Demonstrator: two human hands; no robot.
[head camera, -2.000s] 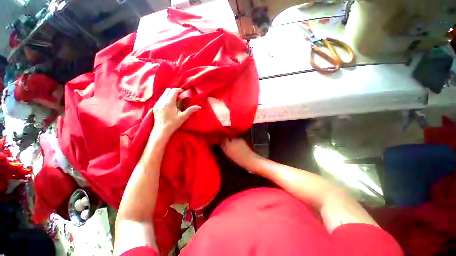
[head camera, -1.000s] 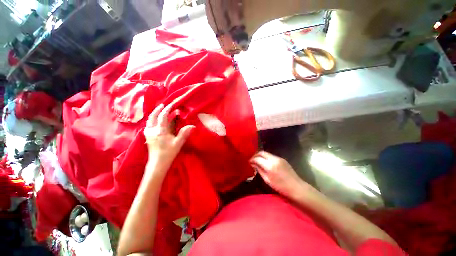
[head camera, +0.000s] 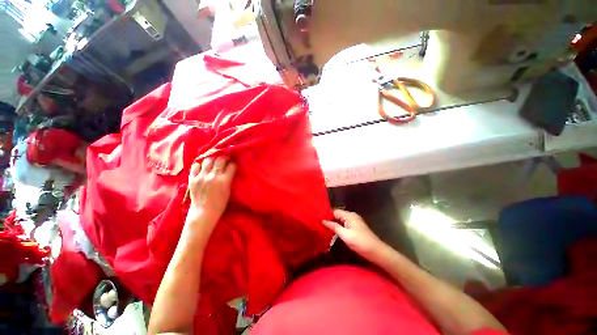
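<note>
The large red fabric piece (head camera: 262, 176) lies over the left end of the white machine table and hangs down its left side and front. A paler patch pocket (head camera: 171, 145) shows on it. My left hand (head camera: 211, 186) is on the middle of the cloth, fingers bent and gripping a fold. My right hand (head camera: 353, 232) pinches the right edge of the cloth between thumb and fingers, below the table's front edge. The sewing machine (head camera: 294, 39) stands behind the cloth. Its needle area is hard to make out.
Scissors with yellow-orange handles (head camera: 407, 99) lie under the machine arm. A dark flat object (head camera: 550, 101) is at the table's right end. A blue stool or bundle (head camera: 546, 239) is at lower right. A round bowl (head camera: 105, 302) with pale ovals is at lower left. A person in a red cap (head camera: 55, 147) is at left.
My left hand has closed from spread fingers onto a fold. My right hand has come out rightward from under the cloth to its edge. The pale spot on the cloth no longer shows. The view has shifted.
</note>
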